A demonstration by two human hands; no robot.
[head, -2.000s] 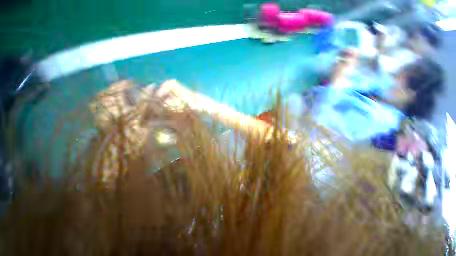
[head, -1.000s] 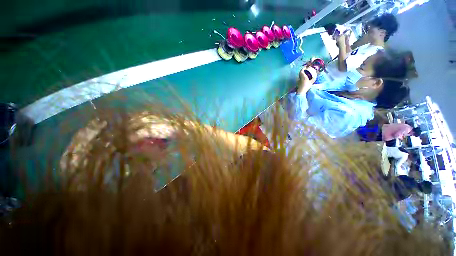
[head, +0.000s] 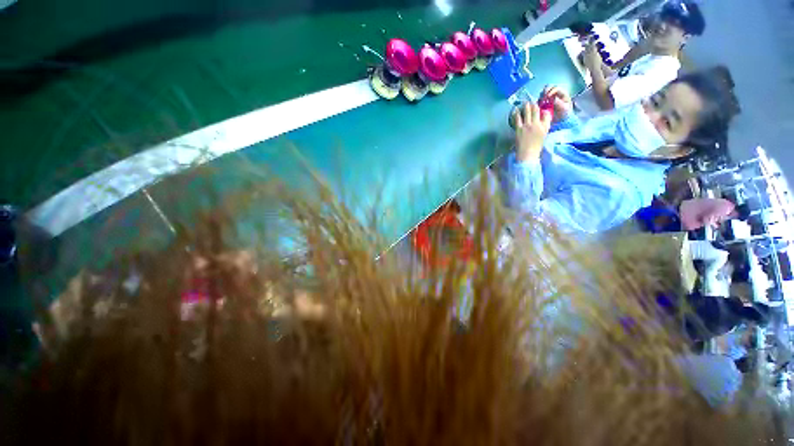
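Blurred brown strands cover the lower half of the view and hide most of my hands. A magenta part shows between them at the lower left. My left hand seems to be at its upper edge, fingers around it. My right hand is a pale blurred shape further left; its grip is hidden. Motor units with magenta covers stand in a row on the bench, with thin wires sticking out.
A blue holder stands at the row's far end. A white strip runs along the green bench. A red-orange object is below the bench edge. A masked person in light blue holds a magenta part; another person sits beyond.
My hands have moved down and left in view, with the magenta part now further left. The forearm no longer shows clearly. The neighbour's masked face has turned towards me.
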